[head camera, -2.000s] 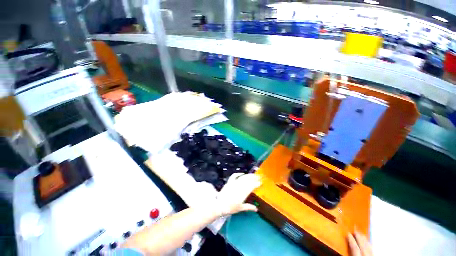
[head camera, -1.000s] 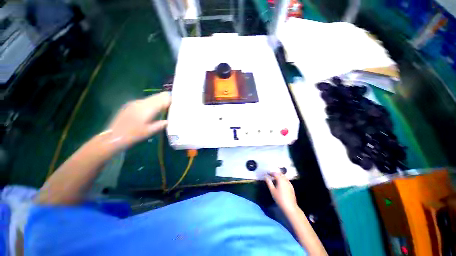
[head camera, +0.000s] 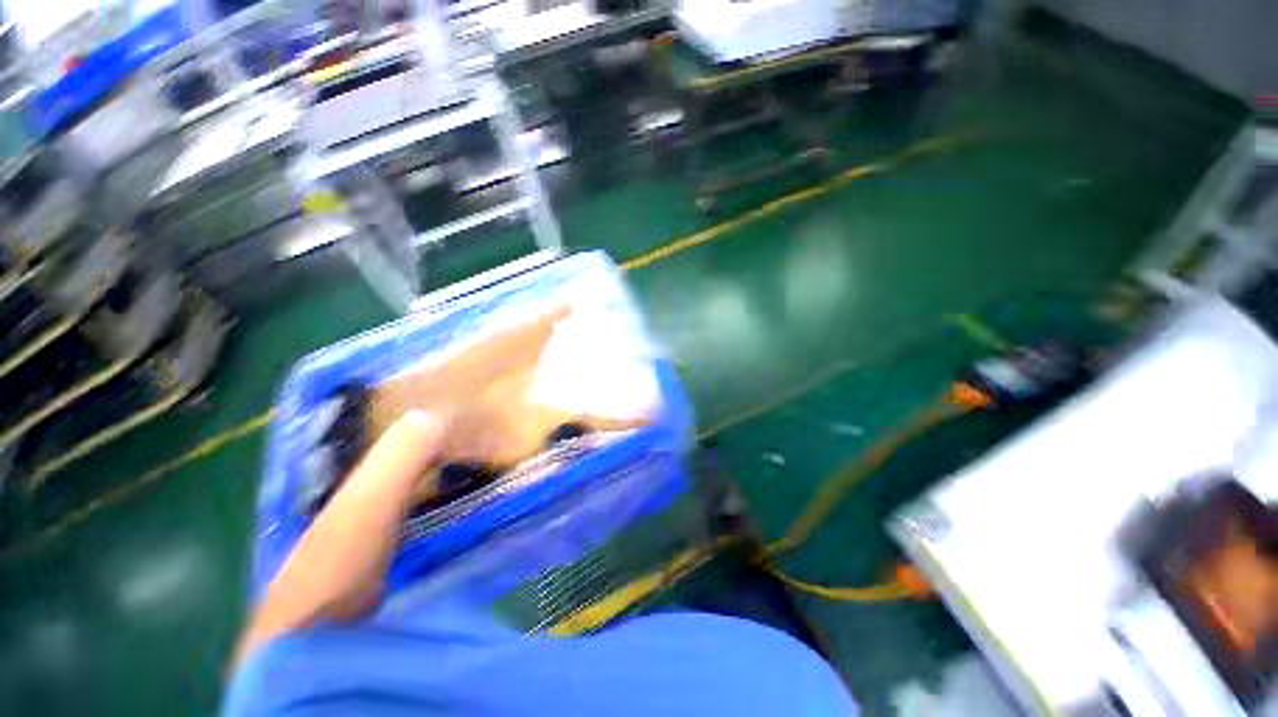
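The blue bin (head camera: 484, 539) stands at the left centre, lined with clear bag. Tan sheets (head camera: 470, 378) and a white sheet (head camera: 596, 367) lie inside it, with dark parts (head camera: 344, 427) along its left side and near edge. My left hand (head camera: 414, 441) reaches into the bin over the tan sheets. It is blurred, and I cannot tell whether it holds anything. My right hand is not in view.
The white robot base (head camera: 1107, 476) is at the right, with its blurred orange fixture (head camera: 1233, 581). Orange cables (head camera: 855, 476) run over the green floor (head camera: 785, 336) between bin and robot. A white metal frame (head camera: 470, 224) stands behind the bin.
The view has swung left from the robot and the heap to the blue bin. My left hand has moved from beside the robot into the bin. My right hand has left the picture.
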